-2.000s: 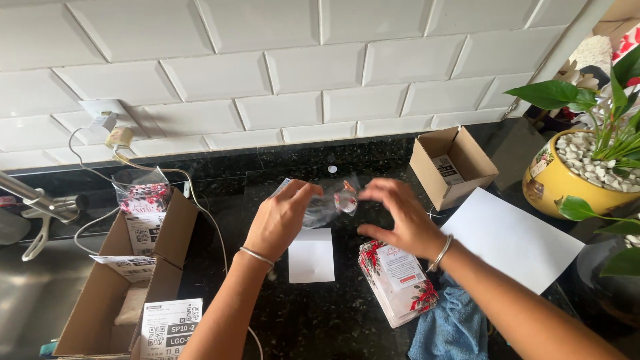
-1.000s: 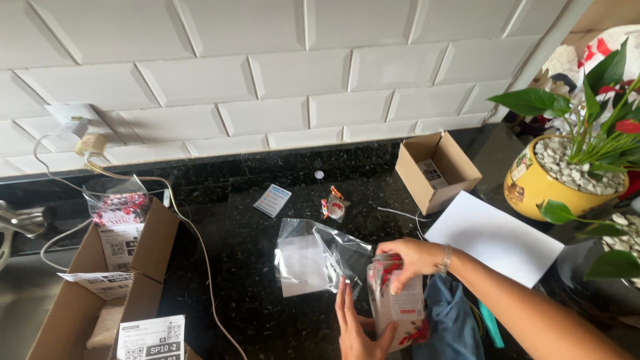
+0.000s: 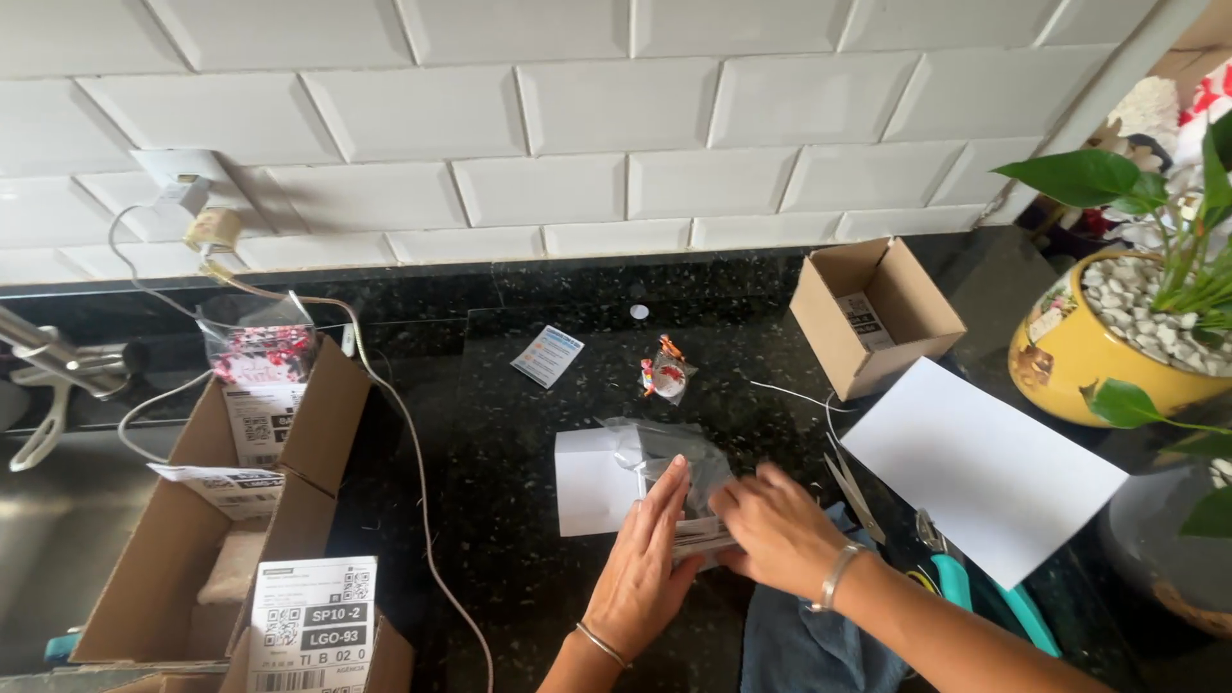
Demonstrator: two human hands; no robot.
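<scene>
Over the dark speckled counter, my left hand (image 3: 647,558) lies against the near left side of a stack of printed cards (image 3: 701,539). My right hand (image 3: 778,529) grips the stack's right side with bent fingers. A clear plastic bag (image 3: 679,452) lies at the stack's far end; whether the cards are inside it cannot be told. Left of the bag, partly under it, is a white paper square (image 3: 592,486). Farther back are a small wrapped item with a red and orange ribbon (image 3: 671,375), a folded printed leaflet (image 3: 549,356) and a white round sticker (image 3: 639,312).
Cardboard boxes (image 3: 313,414) with labels stand at left by the sink (image 3: 67,520) and a white cable (image 3: 421,462). At right are an open cardboard box (image 3: 837,332), white paper (image 3: 982,462), scissors (image 3: 855,491), teal-handled pliers (image 3: 951,577), a blue cloth (image 3: 818,640) and a yellow plant pot (image 3: 1049,356).
The card stack and both hands have moved left from beside the blue cloth, to the clear bag. The scissors and the pliers' head are now uncovered.
</scene>
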